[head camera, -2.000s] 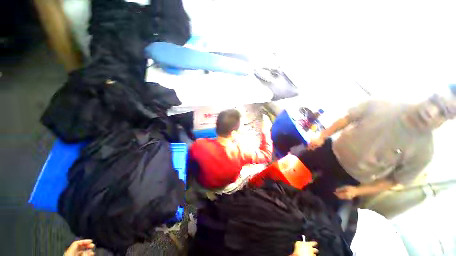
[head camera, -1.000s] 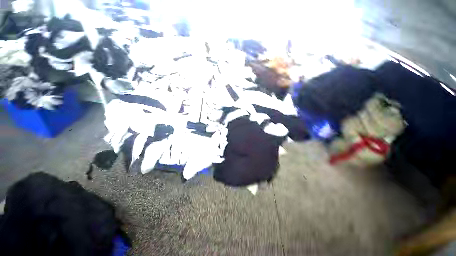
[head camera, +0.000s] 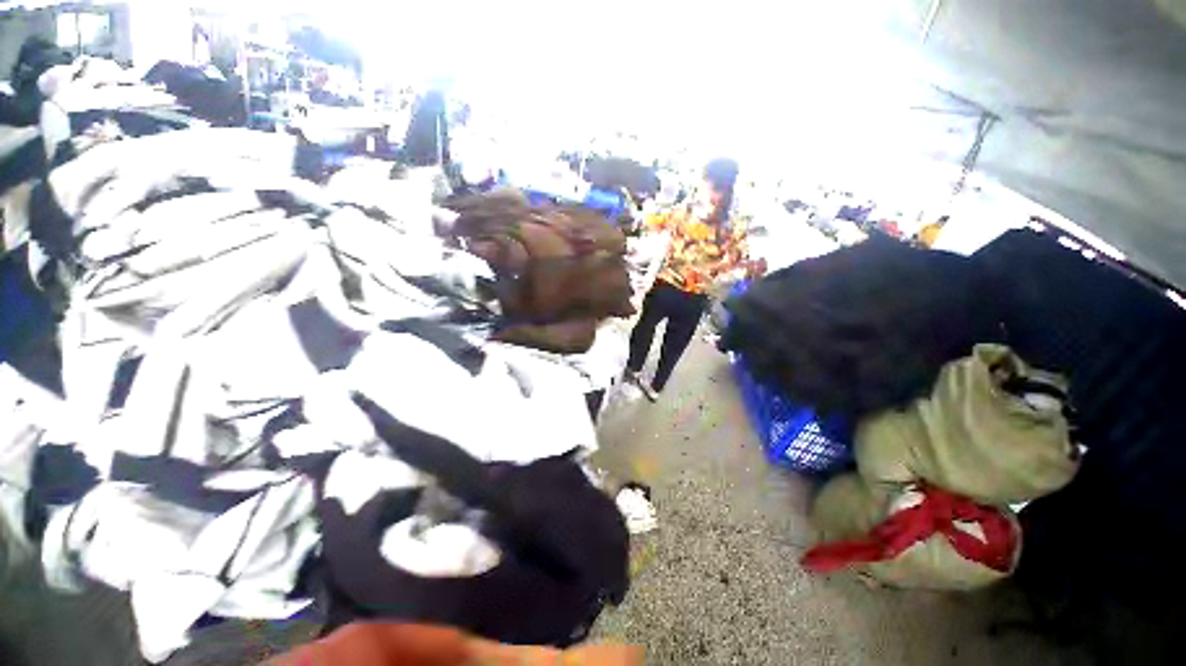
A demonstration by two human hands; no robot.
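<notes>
A large heap of white-and-black garments [head camera: 260,286] fills the left side. A black garment with a white patch [head camera: 540,533] hangs at its lower front. A blurred strip of skin, apparently my left hand [head camera: 455,645], is cut off by the bottom edge below this garment. Its fingers and any hold on cloth cannot be made out. My right hand is not in view.
A brown garment pile [head camera: 559,267] lies behind the heap. A person in an orange patterned top [head camera: 696,247] stands in the aisle. On the right are a blue crate [head camera: 800,436] with black garments [head camera: 845,312], and beige sacks [head camera: 995,436] with a red tie [head camera: 884,533] on the speckled floor.
The view has turned away from the people and blue bins, then come closer to the white-and-black heap. The crate and sacks now show more clearly. Skin has appeared at the bottom edge.
</notes>
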